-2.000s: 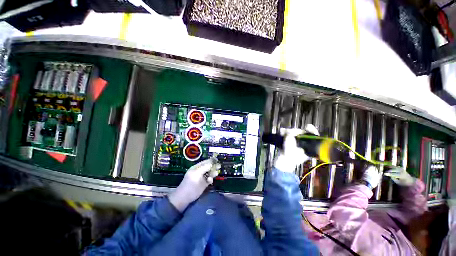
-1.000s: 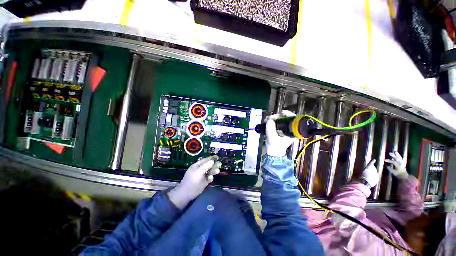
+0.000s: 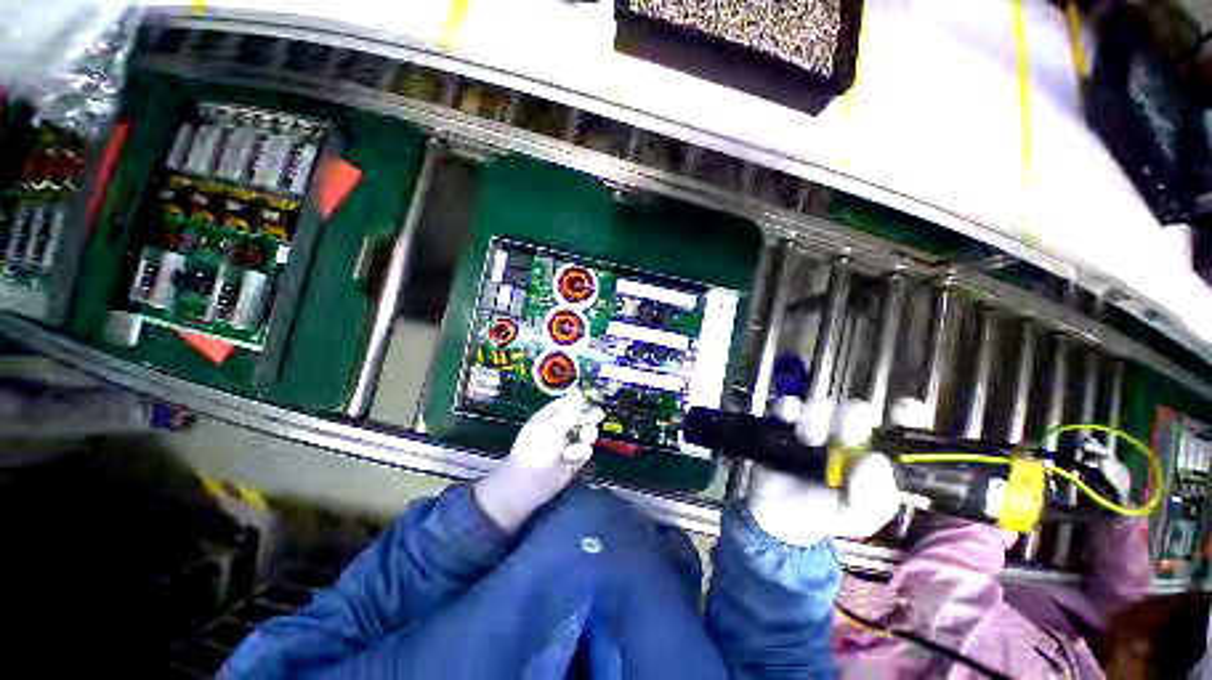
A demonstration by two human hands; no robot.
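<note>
The circuit board (image 3: 638, 332) sits in its shallow housing on the dark green carrier (image 3: 638, 213), with three large red-orange ring coils (image 3: 565, 327) in a row. My left hand (image 3: 548, 445), white-gloved, is at the board's near edge, fingertips pinched together on small pieces, too small to tell clearly, probably screws. My right hand (image 3: 831, 485), white-gloved and slightly blurred, grips the electric screwdriver (image 3: 771, 441) to the right of the board. The screwdriver lies nearly level, its black end pointing left over the housing's near right corner.
Another unit (image 3: 219, 226) on a green carrier stands left, with red-orange pieces. Steel rollers (image 3: 917, 359) run right of my carrier. A black screw bin (image 3: 744, 47) stands on the white shelf (image 3: 532, 60). A person's pink sleeve (image 3: 950, 585) is at right.
The view has shifted, so the units appear further right. My right hand has turned the screwdriver to show its full length and brought it nearer me. My left hand remains pinched at the near edge.
</note>
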